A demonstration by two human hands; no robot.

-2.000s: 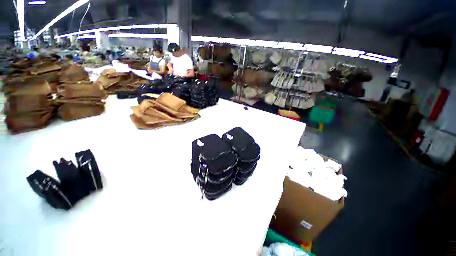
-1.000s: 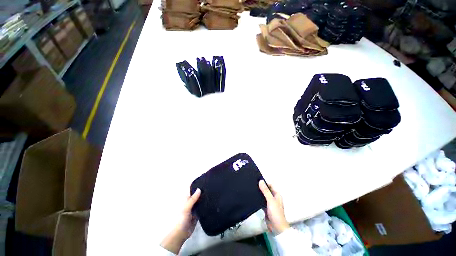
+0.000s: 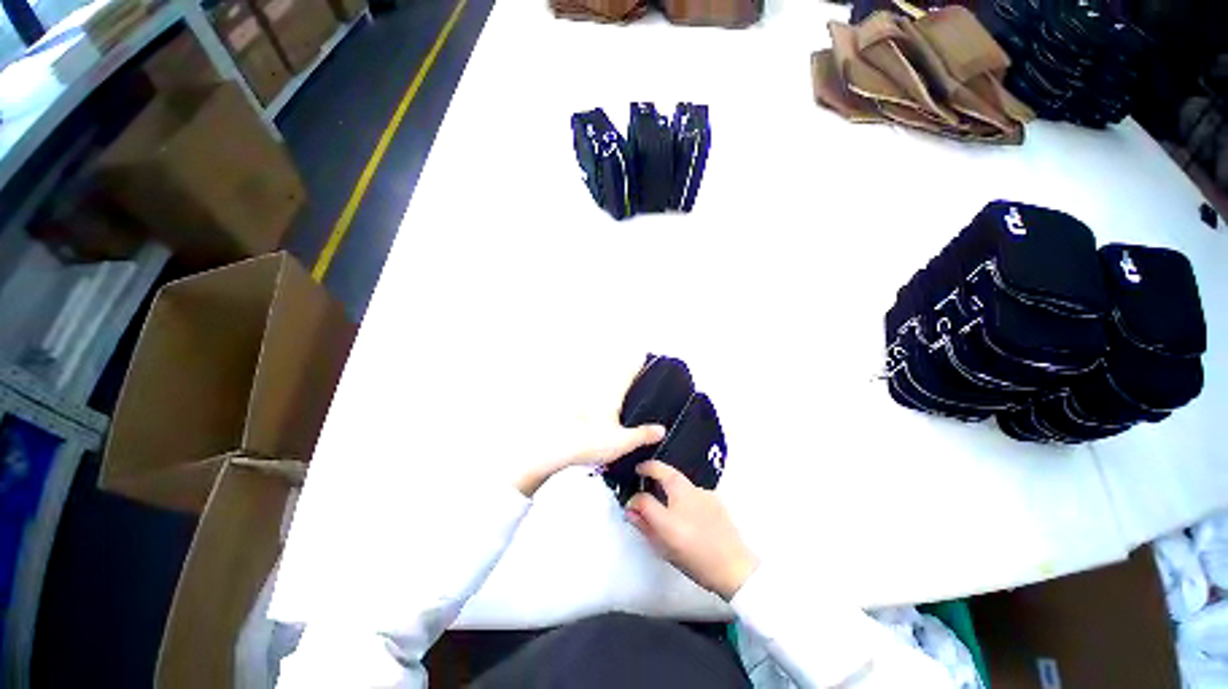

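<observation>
A small black zippered bag (image 3: 695, 433) stands on edge on the white table (image 3: 512, 323) close in front of me, its zipper line facing up and a white logo on its right side. My left hand (image 3: 602, 450) holds its left side near the zipper. My right hand (image 3: 684, 522) is at the near end of the bag, its fingertips together on the zipper line. The zipper pull is hidden by the fingers.
Several upright black bags (image 3: 653, 159) stand farther up. Plump black bags (image 3: 1044, 276) are stacked at right. Brown fabric pieces (image 3: 923, 67) lie beyond. Open cartons (image 3: 202, 370) stand on the floor at left. A green crate (image 3: 964, 638) with white wads is below the near edge.
The bag has been turned from lying flat, logo up, to standing on edge. My right hand has moved from its right side to the zipper at its near end. The view has shifted left.
</observation>
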